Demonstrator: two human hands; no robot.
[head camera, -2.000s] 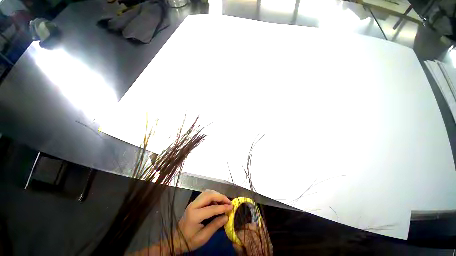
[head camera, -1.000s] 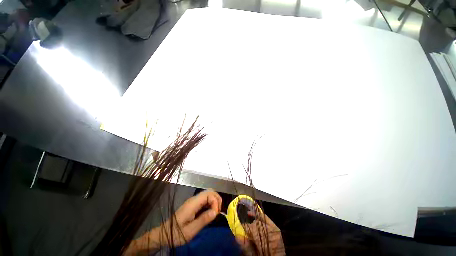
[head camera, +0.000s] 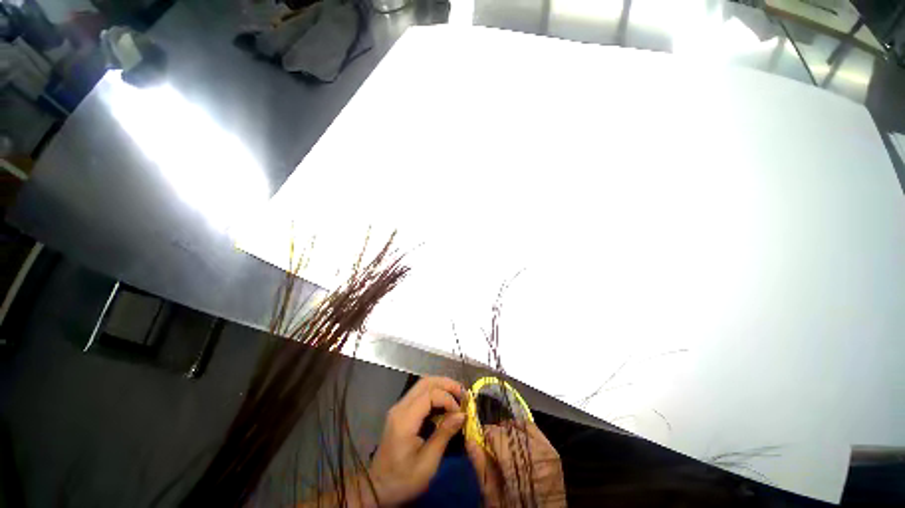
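A very large white sheet (head camera: 595, 198) lies flat on the shiny grey table (head camera: 99, 213), its near edge reaching past the table's front edge at the right. My right hand (head camera: 526, 466) holds a yellow tape roll (head camera: 473, 422) upright at the bottom centre, below the table's front edge. My left hand (head camera: 422, 437) is beside it, thumb and fingertips pinched at the roll's left side. Whether a tape piece is between them cannot be told. Dark hair strands partly cover my right hand and the sheet's near edge.
A crumpled dark cloth (head camera: 323, 45) lies at the far left of the table. A whitish ring-like roll (head camera: 134, 55) stands at the table's left end. A metal frame (head camera: 149, 317) shows below the table at left. A bright light reflection lies on the table's left part.
A second ago my left fingers were apart from the roll, with a thin strip between; now they are back against it. The view has shifted, so the table and sheet sit further right.
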